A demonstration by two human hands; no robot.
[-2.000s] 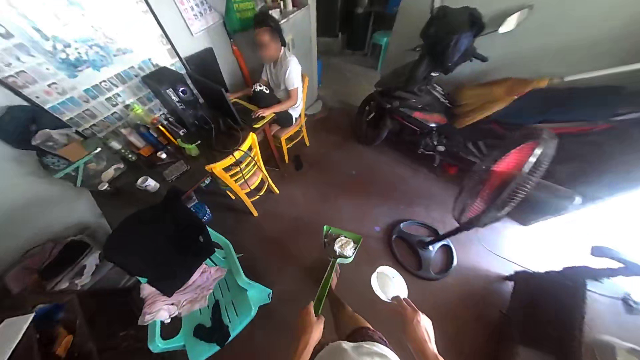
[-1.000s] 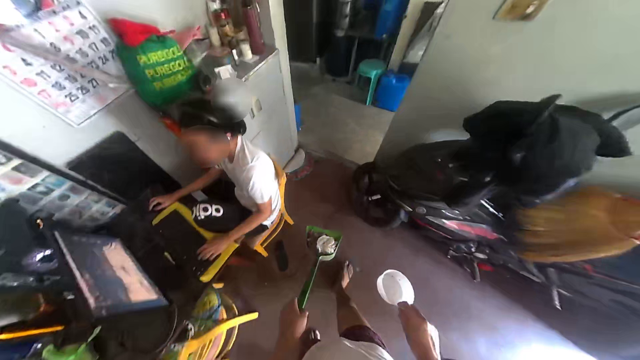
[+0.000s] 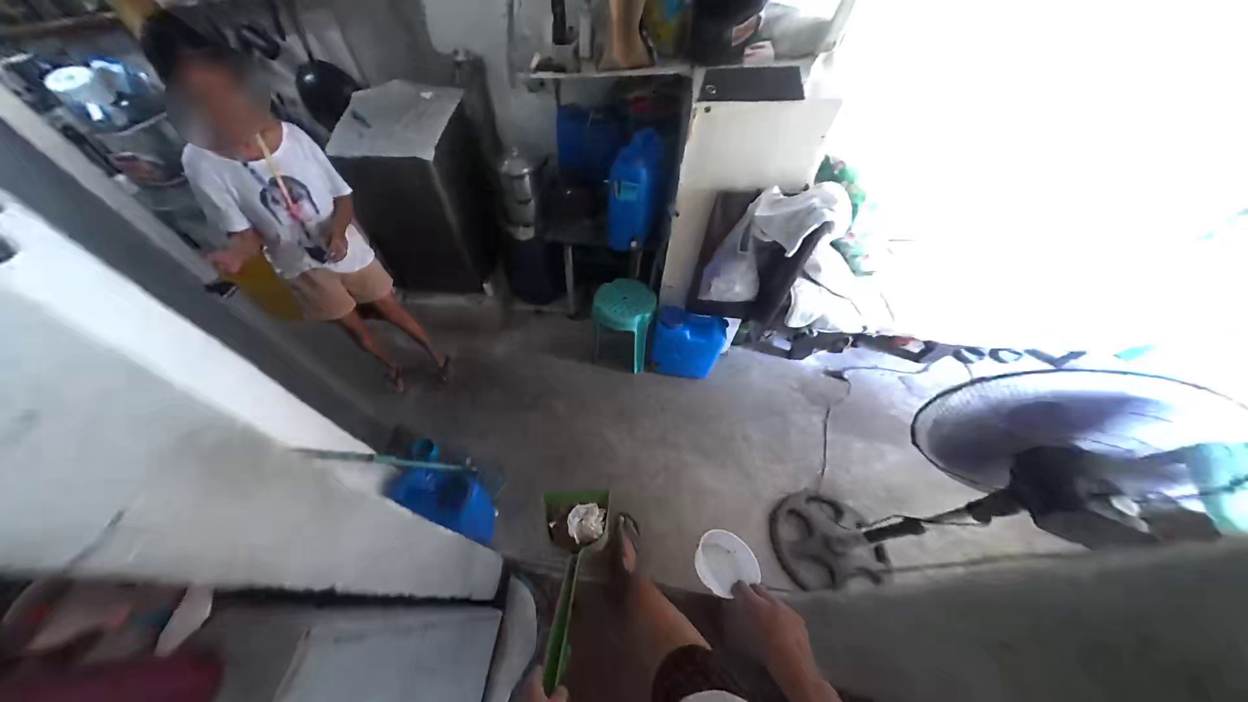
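Observation:
My left hand (image 3: 542,688), mostly cut off by the lower edge, grips the handle of a green long-handled dustpan (image 3: 560,624). In the pan lie a crumpled white wad (image 3: 586,524) and some dark debris. My right hand (image 3: 765,624) holds a white plastic bowl or tub (image 3: 727,563) by its near rim, to the right of the dustpan. The bowl's inside faces up and looks pale. A sandaled foot (image 3: 626,546) shows between the dustpan and the bowl.
A person (image 3: 292,195) stands at the upper left. Blue containers (image 3: 448,499) sit by the left wall's end. A green stool (image 3: 625,307) and a blue jug (image 3: 688,341) stand ahead. At right is a standing fan (image 3: 829,541) with a cord across the floor.
The view has moved on from the room with the motorcycle and seated person to a doorway with another space beyond. Both hands still hold the dustpan and the bowl.

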